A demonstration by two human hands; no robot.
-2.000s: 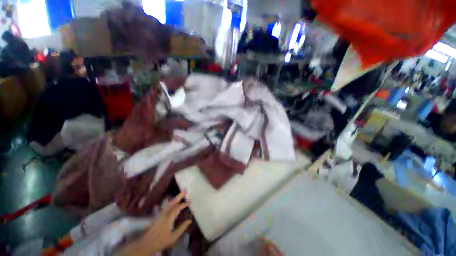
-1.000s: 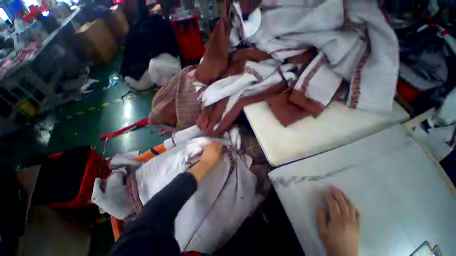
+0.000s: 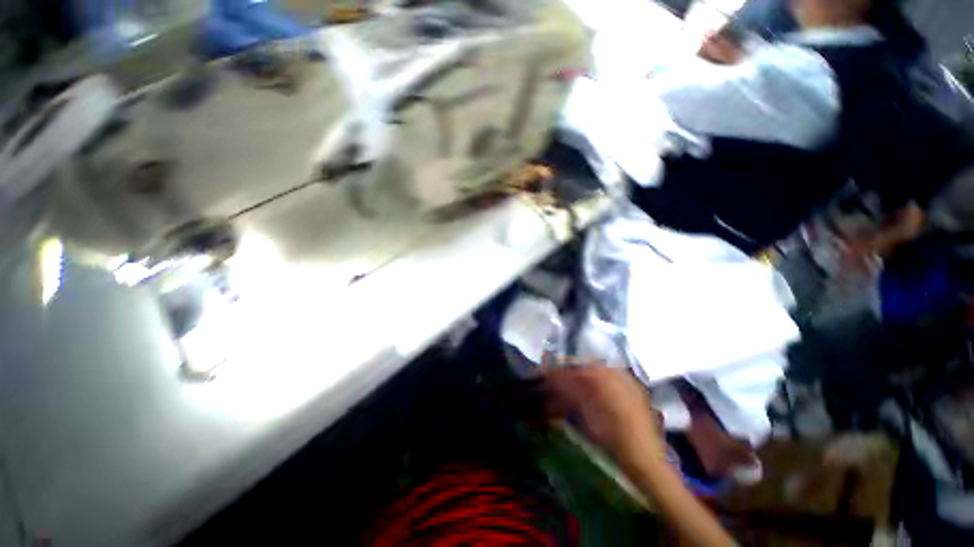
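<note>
My right hand (image 3: 609, 411) reaches in from the lower right, blurred. Its fingers are at the lower left edge of a white cloth pile (image 3: 694, 310), beyond the right end of the sewing table. Whether the fingers hold any cloth cannot be told. My left hand is not in view. The cream sewing machine head (image 3: 427, 139) lies across the upper left. Its needle area (image 3: 203, 256) is brightly lit at the left, above the pale table (image 3: 320, 342).
A person in a dark vest with pale sleeves (image 3: 748, 96) is at the upper right, close beyond the white pile. A brown box (image 3: 833, 486) stands at the lower right. Red striped cloth (image 3: 470, 513) shows at the bottom. Light blue cloth (image 3: 251, 27) lies behind the machine.
The view has swung from the brown-and-white garment heap to the machine and its right side. My left hand has left the picture. My right hand has moved off the pale table to the white pile.
</note>
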